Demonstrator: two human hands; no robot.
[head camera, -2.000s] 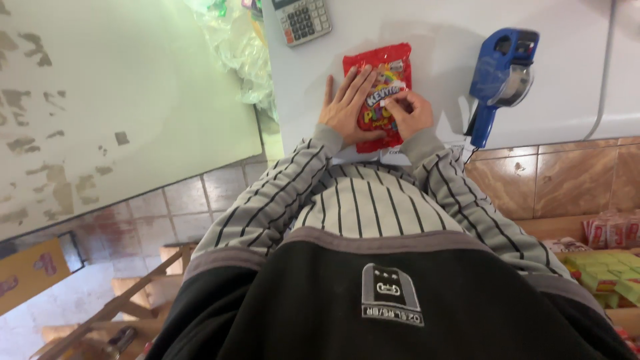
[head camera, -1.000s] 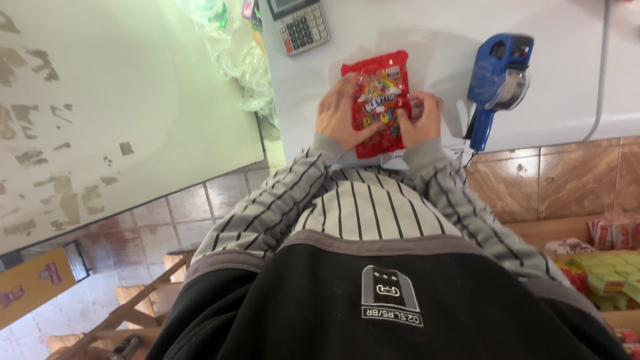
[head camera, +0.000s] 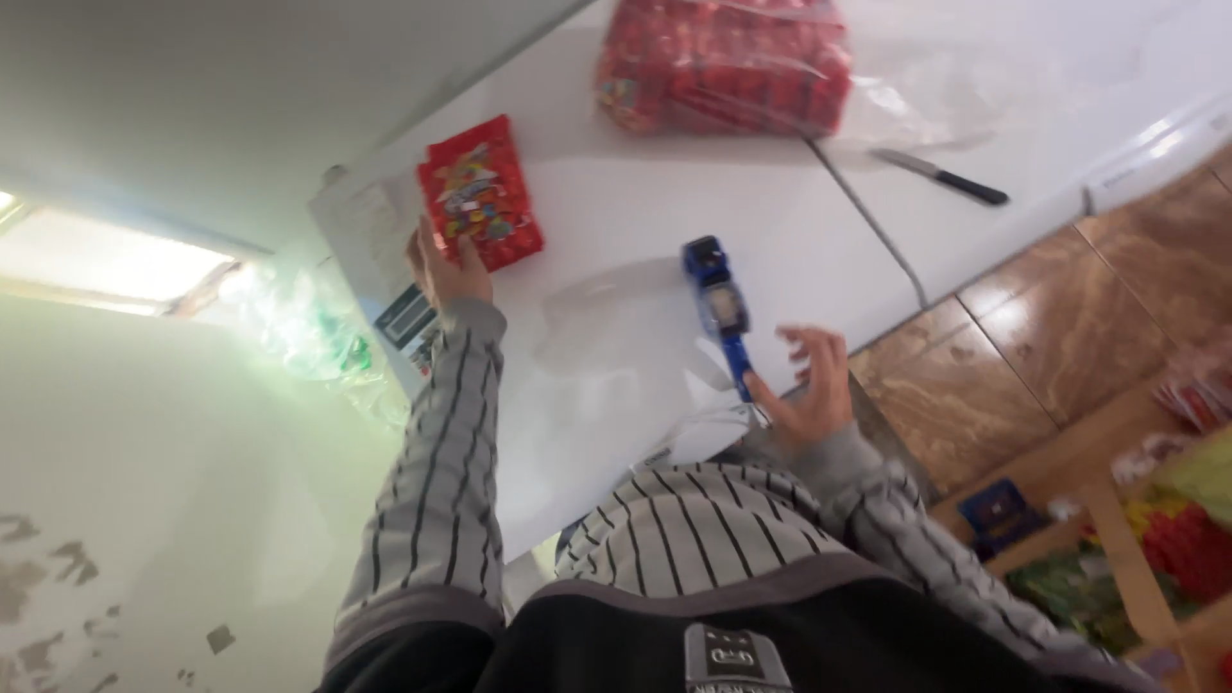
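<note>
My left hand (head camera: 452, 269) is on the lower left edge of a red candy bag (head camera: 486, 197), thumb over its front and fingers at its side. The bag lies on the left of the white table, and a second one may be under it. A blue price labeling gun (head camera: 717, 303) rests on the table with its handle towards me. My right hand (head camera: 808, 385) is beside that handle, fingers spread and slightly blurred; its thumb is near or on the handle's end, and I cannot tell whether they touch.
A large clear plastic pack of red bags (head camera: 727, 67) is at the far side of the white table (head camera: 616, 212). To its right lies a knife with a black handle (head camera: 972, 188). A calculator (head camera: 409, 322) sits by my left wrist. Wooden shelves (head camera: 1121, 539) with packaged goods are at lower right.
My right hand has left the candy bag and is now by the labeling gun. My left hand stays at the bag, which is now farther left. The view has turned and shifted, showing the large pack and knife.
</note>
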